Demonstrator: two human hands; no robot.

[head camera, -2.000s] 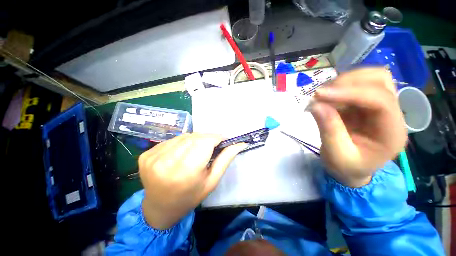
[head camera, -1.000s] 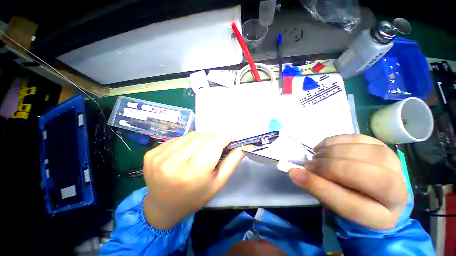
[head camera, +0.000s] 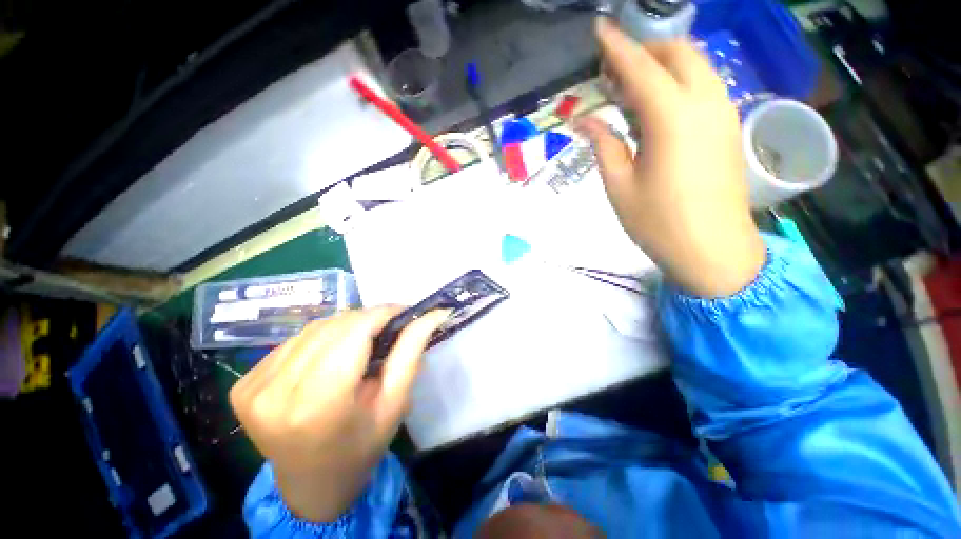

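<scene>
My left hand point(head camera: 327, 400) is shut on the black tablet assembly point(head camera: 471, 297), held on edge above the white mat point(head camera: 485, 390). Its narrow side with small parts faces up, and my fingers hide its left part. My right hand point(head camera: 680, 158) is raised over the mat's far right, thumb and fingers apart, with nothing seen in it. Tweezers point(head camera: 606, 277) lie on the mat below my right hand. A light blue pick point(head camera: 515, 247) lies on the mat beyond the tablet.
A clear box point(head camera: 272, 307) and blue shell point(head camera: 137, 432) are at left. A red pen point(head camera: 404, 123), tape roll point(head camera: 451, 153) and dark blue picks are behind. A white cup point(head camera: 788, 151), blue bin point(head camera: 761, 47) and bottle point(head camera: 655, 19) stand at right.
My right hand has left the tablet, moved up and away to the far right, and opened; the white piece it held is gone from it. My left hand still holds the tablet. The view has turned.
</scene>
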